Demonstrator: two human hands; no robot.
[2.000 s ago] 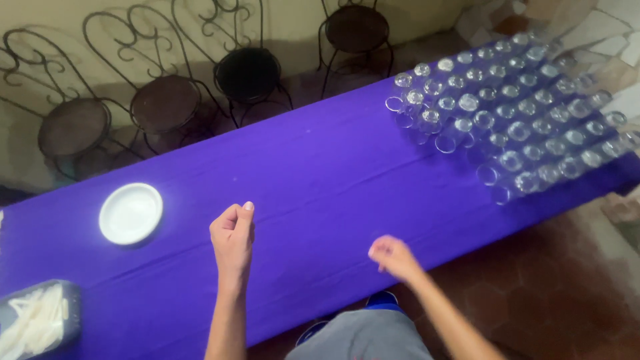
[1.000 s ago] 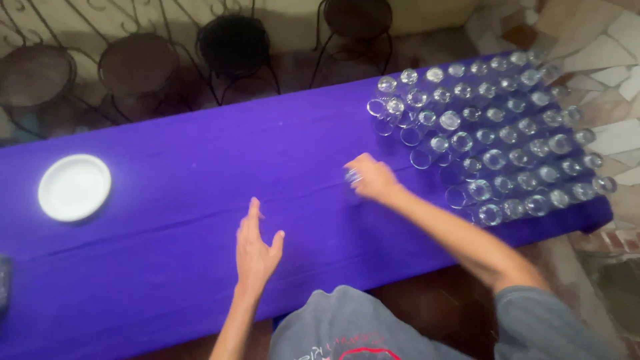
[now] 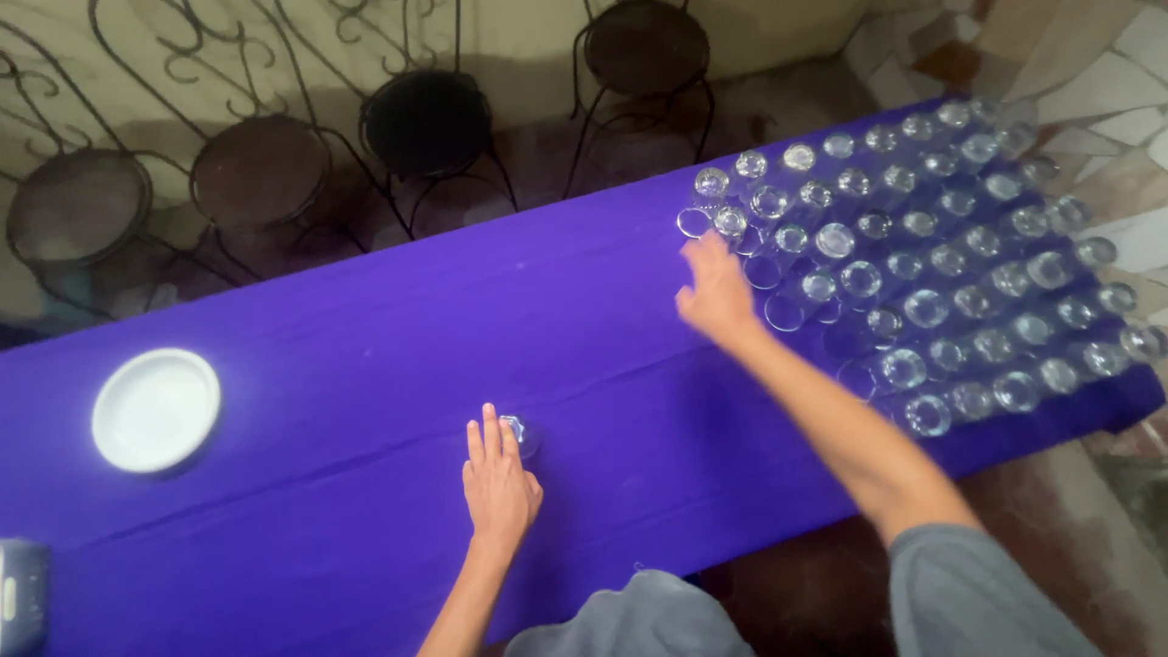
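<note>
My left hand (image 3: 500, 484) is over the middle of the purple tablecloth, its fingers extended beside a clear glass (image 3: 517, 432) that it partly hides; whether it touches the glass is unclear. My right hand (image 3: 718, 287) reaches to the near-left corner of a large group of clear glasses (image 3: 926, 308) on the right part of the table. Its fingertips are at or just below a glass (image 3: 730, 222) there, and I cannot tell if they grip it. Some glasses in the group show open rims, others show thick bases.
A white round plate (image 3: 157, 410) lies on the purple tablecloth (image 3: 383, 383) at the left. Part of a grey container (image 3: 22, 598) shows at the lower left edge. Metal chairs with round seats (image 3: 262, 171) stand along the far side, by the wall.
My right hand has moved from the table's middle to the glasses, and the small clear thing in it a second ago is no longer seen there. A glass now stands by my left hand.
</note>
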